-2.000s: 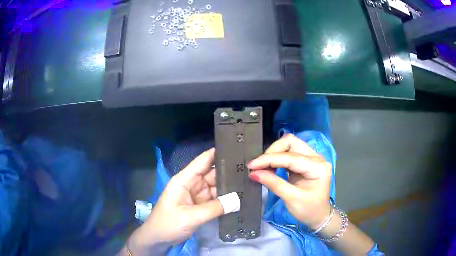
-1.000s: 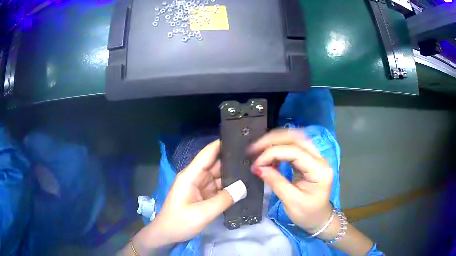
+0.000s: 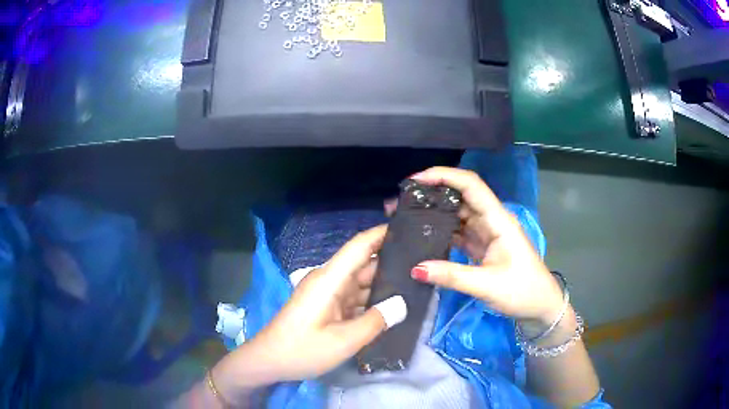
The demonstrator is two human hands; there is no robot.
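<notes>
The dark carrier plate (image 3: pixel 408 264) is held over my lap, tilted with its top end to the right. Two bright round fittings show at its top end, and a small ring-like seat shows below them. My left hand (image 3: pixel 332 307) grips the plate's left side, with its white-wrapped thumb on the face. My right hand (image 3: pixel 487 248) holds the upper right side, fingers around the top end and thumb on the face. Small nuts (image 3: pixel 308 24) lie loose on the black tray (image 3: pixel 344 132), beside and on a yellow label (image 3: pixel 364 22).
The tray sits on the glossy green bench (image 3: pixel 559 104). A dark metal bar (image 3: pixel 635 80) lies on the bench at the right, with machine parts behind it. Another person's blue sleeve (image 3: pixel 104 264) shows at the left.
My right hand has moved from above the plate's middle to grip its upper right side. The plate has tilted, its top end shifting right. The tray appears slightly higher and farther right.
</notes>
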